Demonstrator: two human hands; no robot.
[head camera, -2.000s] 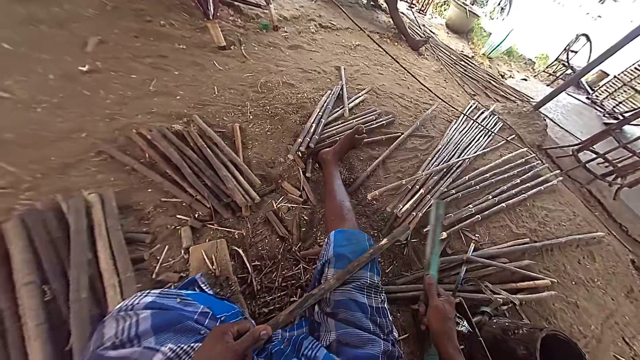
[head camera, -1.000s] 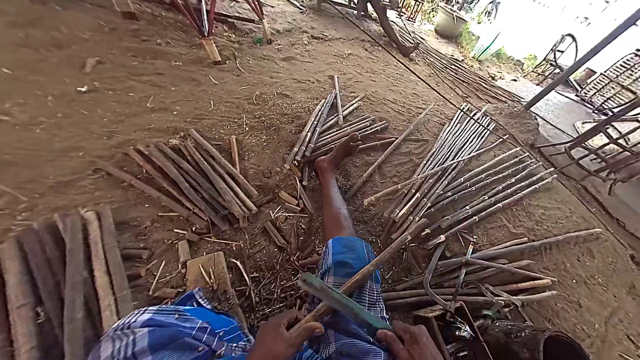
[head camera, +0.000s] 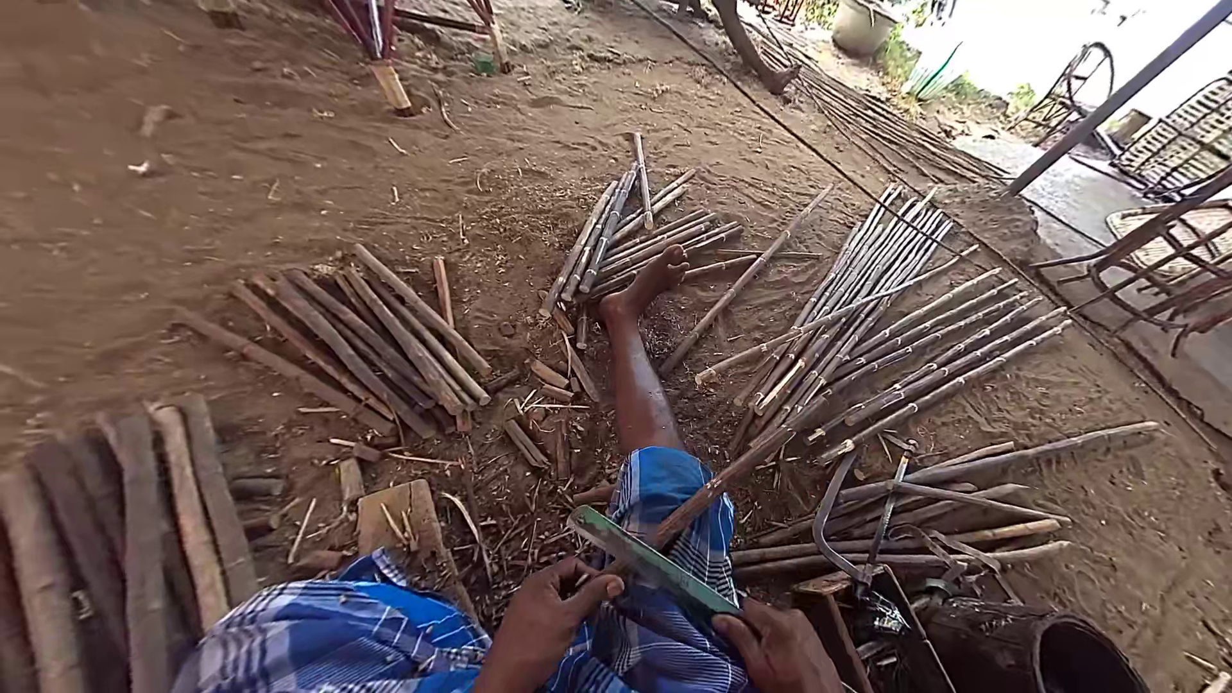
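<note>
My left hand (head camera: 549, 616) grips the near end of a long brown wooden stick (head camera: 707, 489), which slants away over the blue plaid cloth on my leg. My right hand (head camera: 784, 650) holds one end of a flat green blade-like tool (head camera: 654, 563). The tool lies across the stick close to my left fingers; its far end points up and to the left. Whether its edge touches the wood I cannot tell. My bare foot (head camera: 650, 284) rests on the ground beside a pile of short cut canes (head camera: 616, 241).
Thick sticks (head camera: 140, 539) lie at the left, with a bundle of thinner sticks (head camera: 361, 337) beyond. Long canes (head camera: 866, 308) fan out at the right. A metal-framed saw (head camera: 830, 510) stands near a dark round container (head camera: 1035, 645). A wooden block (head camera: 404, 520) lies among shavings.
Two seconds ago the green tool stood upright, out to the right of the stick. My right hand has since moved left and laid it across the stick near my left hand.
</note>
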